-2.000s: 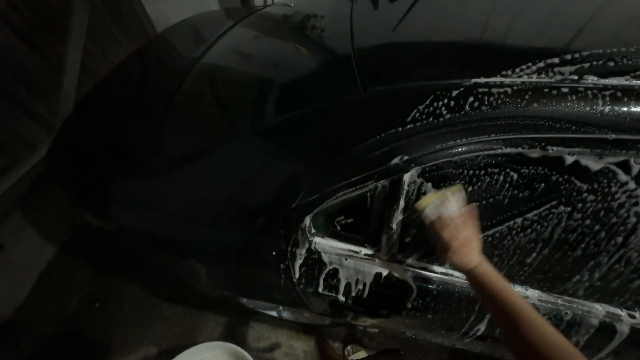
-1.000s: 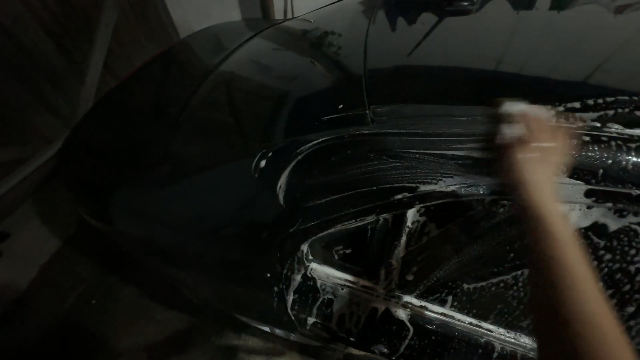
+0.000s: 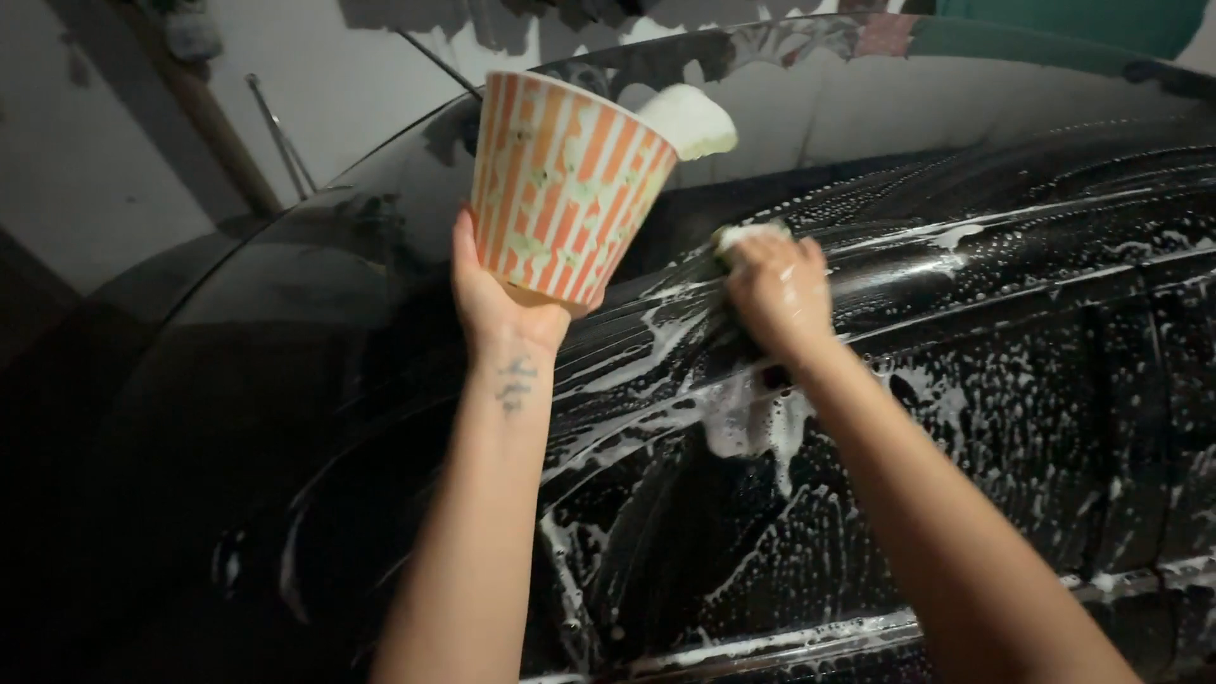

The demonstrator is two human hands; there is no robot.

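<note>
My left hand (image 3: 518, 294) holds a striped orange-and-white bucket (image 3: 570, 190) up by its base, tilted, above the black car. White foam (image 3: 692, 122) bulges past the bucket's rim on the right. My right hand (image 3: 781, 290) presses a foamy sponge (image 3: 750, 236) on the car's roof edge, just right of and below the bucket; its fingers hide most of the sponge. Suds streak the car's black roof edge (image 3: 893, 271) and run down the side window (image 3: 988, 456) beneath my right forearm.
A pale wall (image 3: 313, 95) stands behind the car, with a thin rod (image 3: 275, 133) leaning near it. A green thing (image 3: 1073, 28) is at the top right. The soapy window trim (image 3: 788, 641) crosses the lower part of the view.
My left hand and the raised bucket have come into view. My right hand, on the side window two seconds ago, is now at the roof edge. More suds cover the roof edge.
</note>
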